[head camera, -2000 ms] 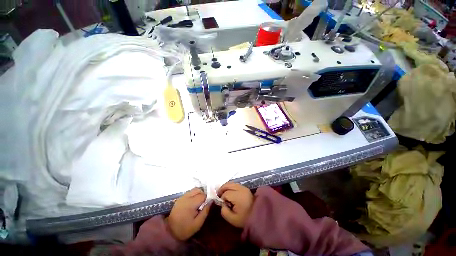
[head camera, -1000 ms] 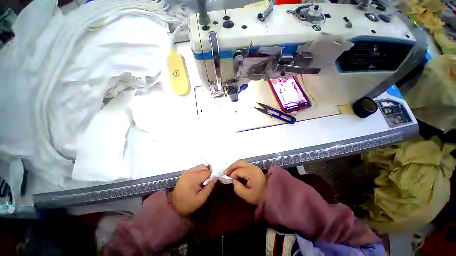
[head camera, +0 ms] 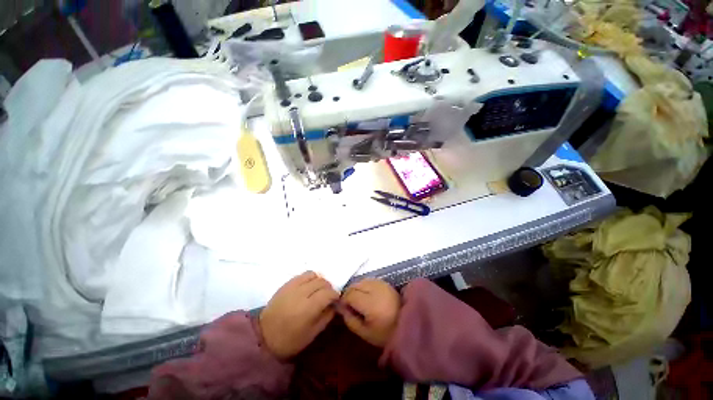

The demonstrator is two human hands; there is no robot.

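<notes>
My left hand (head camera: 301, 315) and my right hand (head camera: 370, 310) meet at the table's front edge, fingertips close together. They pinch a small white piece (head camera: 342, 275), mostly hidden by the fingers; a thin pointed bit of it or of thread shows above them. It blends into the bright table. The white garment heap (head camera: 148, 187) lies on the left of the table. The sewing machine (head camera: 438, 101) stands behind the hands, its needle area (head camera: 317, 181) away from them and brightly lit.
A yellow lamp (head camera: 252, 162) hangs left of the needle. Thread snips (head camera: 401, 203) and a lit phone (head camera: 417, 174) lie on the machine bed. A black round object (head camera: 524, 181) sits further right. The ruler tape (head camera: 469, 251) runs along the front edge. Yellow garments (head camera: 633, 289) lie at right.
The view dipped and rose again. My hands have come closer together, and less of the white piece shows between the fingers than before.
</notes>
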